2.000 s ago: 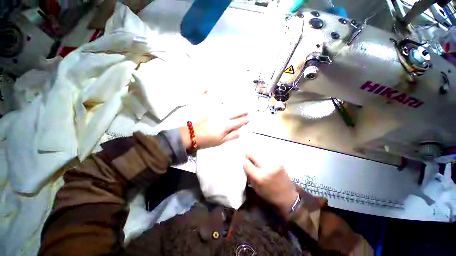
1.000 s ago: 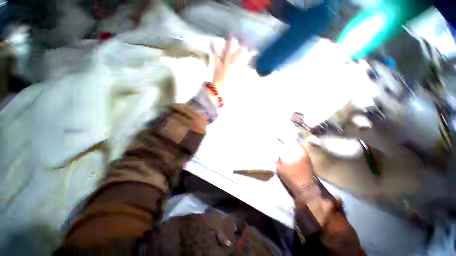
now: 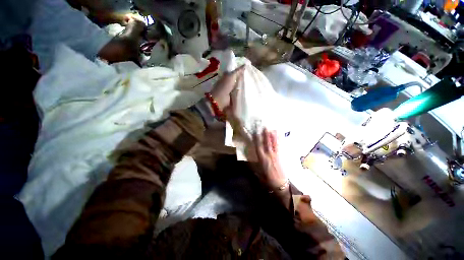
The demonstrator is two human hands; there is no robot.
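A cream-white garment piece (image 3: 253,90) is raised between my hands at the left part of the white table. My left hand (image 3: 226,90) grips its upper left side, with a red bead bracelet at the wrist; the fingertips are partly hidden by the cloth. My right hand (image 3: 266,152) is at its lower right edge, fingers extended along the cloth; whether they pinch it is hard to see. More cream-white cloth (image 3: 102,111) is heaped at the left. The sewing machine head (image 3: 437,175) is at the right, with its presser foot (image 3: 338,161) away from both hands.
A blue bar-shaped object (image 3: 379,97) and a green lamp or holder (image 3: 430,104) are above the machine. A red object (image 3: 327,67) lies behind the table. Another person's hand (image 3: 129,38) and another machine (image 3: 189,25) are at the upper left. Dark snips (image 3: 397,200) lie under the arm.
The view has turned left, so the machine sits farther right. My right hand has left the needle area and is now near my left hand. The cloth is lifted between them.
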